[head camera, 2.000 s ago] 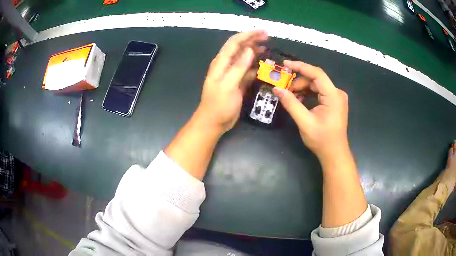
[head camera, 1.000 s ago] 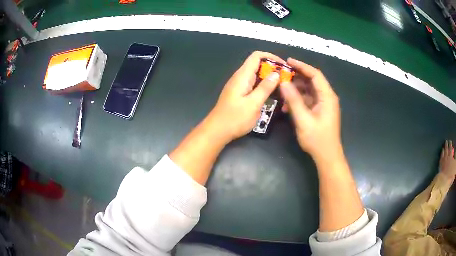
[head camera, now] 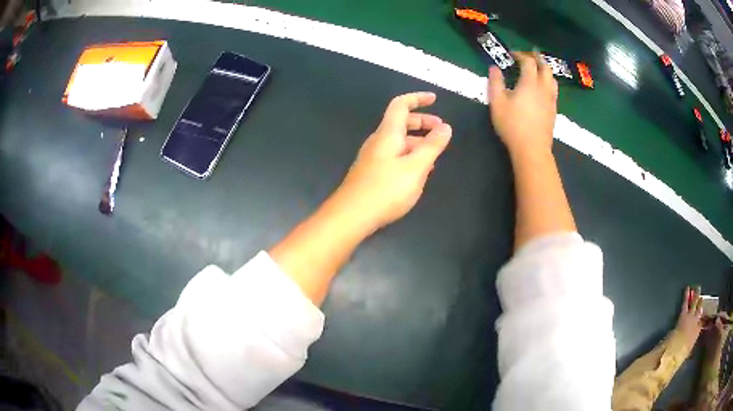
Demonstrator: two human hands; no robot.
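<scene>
My right hand reaches over the white edge strip onto the green belt, back of the hand up. Its fingertips are at a black-and-white unit with an orange end; whether they grip it is hidden. Another black-and-white unit lies just left of the fingertips, with an orange part beyond it. My left hand hovers over the dark green bench, fingers curled and apart, with nothing visible in it.
A white and orange carton, a black smartphone and a slim dark item lie at the left. More units are on the belt at the right. Another person's hands hold something pale at the lower right.
The orange part and black housing have left the bench in front of me. My right hand has moved forward to the belt. My left hand has parted from it and holds nothing visible.
</scene>
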